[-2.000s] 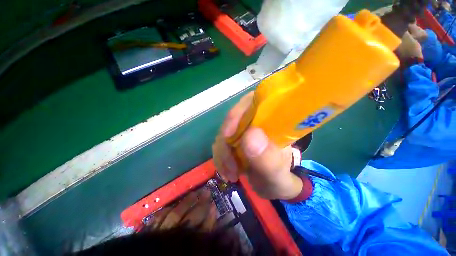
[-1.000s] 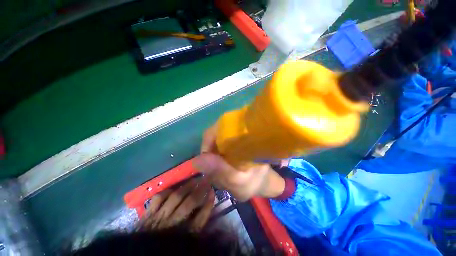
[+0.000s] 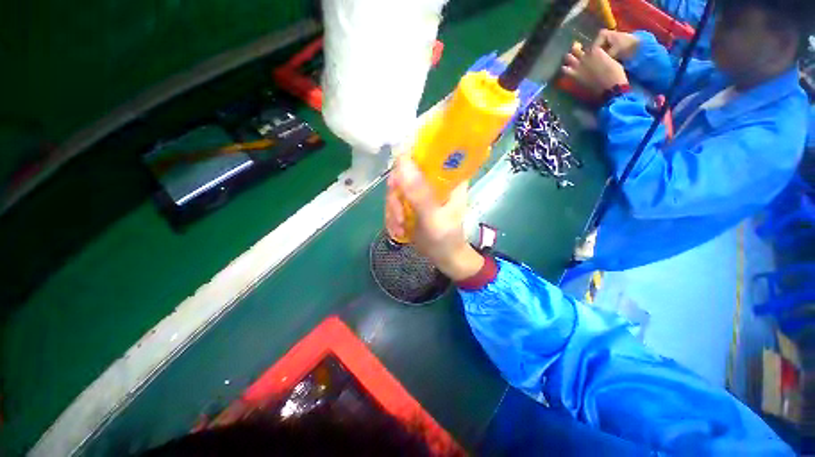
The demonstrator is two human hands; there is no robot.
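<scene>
My right hand [image 3: 427, 217] grips the yellow-orange electric screwdriver [image 3: 465, 129], its dark cord running up from the rear. The hand is over the left part of the round black screw dish [image 3: 400, 270]; the screwdriver's tip is hidden. The red-orange frame [image 3: 335, 337] lies at the bottom, with part of the dark, shiny opened unit [image 3: 315, 393] inside it. Dark hair covers the rest of the frame and unit. My left hand is not visible.
Another opened unit [image 3: 210, 165] lies on the green conveyor beyond the metal edge [image 3: 205, 277]. A wrapped white post [image 3: 375, 71] stands at the edge. Loose small parts [image 3: 541, 145] are piled beside a blue bin [image 3: 527, 92]. A person in a blue smock [image 3: 697, 187] works at right.
My right hand has moved with the screwdriver from above the frame to the dish. The view has shifted, showing more of the right side. My left hand, earlier on the unit, no longer shows.
</scene>
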